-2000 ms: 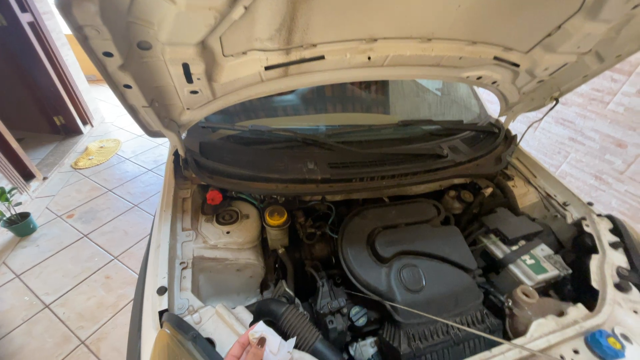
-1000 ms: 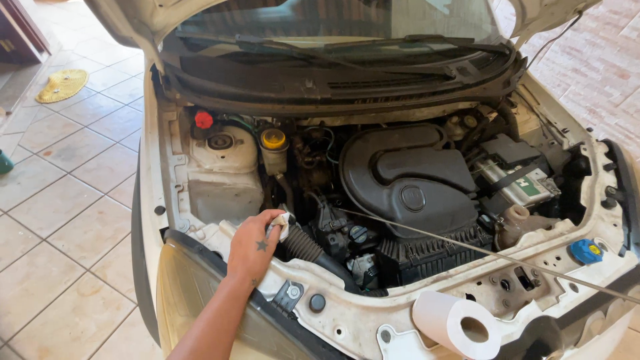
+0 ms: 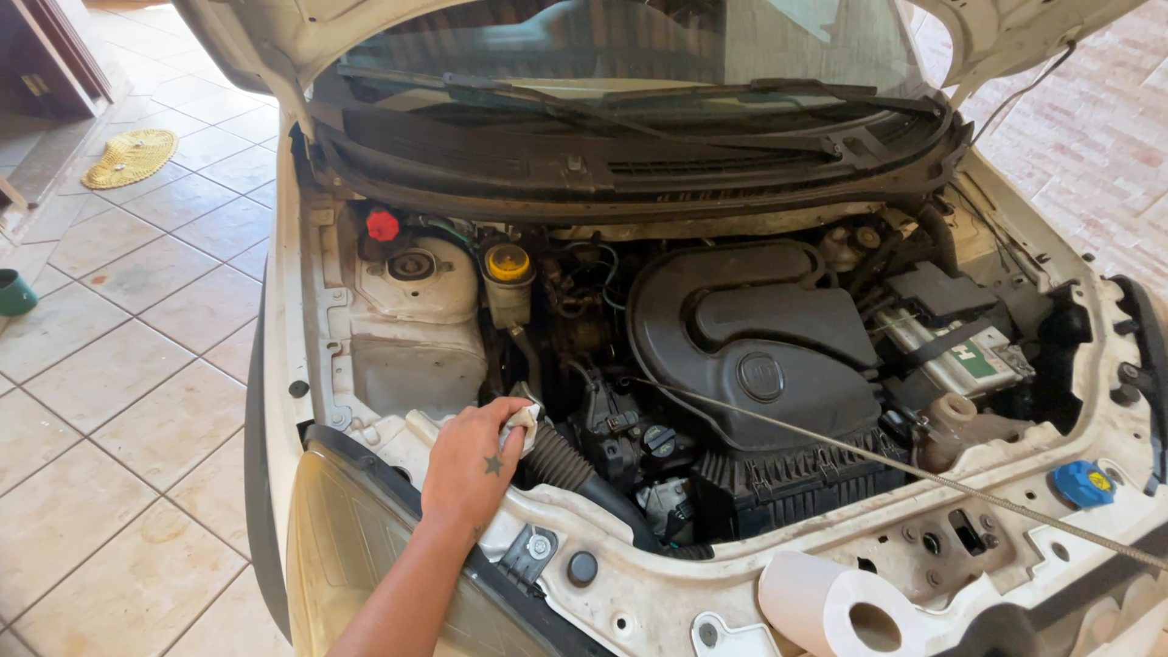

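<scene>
My left hand (image 3: 470,465), with a star tattoo, pinches a crumpled piece of white paper (image 3: 522,427) at the front left edge of the engine bay. The paper is just above a black corrugated intake hose (image 3: 558,456). Right of it are a black oil filler cap (image 3: 659,442) and the black plastic engine cover (image 3: 757,338). A thin metal rod (image 3: 849,444) crosses from the engine to the right edge of the view. On the front panel lies a roll of white paper (image 3: 808,598). My right hand is not in view.
The raised hood (image 3: 246,36) hangs over the windshield. Around the engine are a yellow-capped reservoir (image 3: 508,278), a red cap (image 3: 382,225), the battery (image 3: 967,356) and a blue cap (image 3: 1084,484). A yellowed headlight (image 3: 342,538) lies beneath my left forearm. A yellow mat (image 3: 130,158) lies on the tiles.
My left hand, at the lower edge two seconds ago, now shows with its forearm and still holds the paper. The view has tilted down, bringing the paper roll into sight.
</scene>
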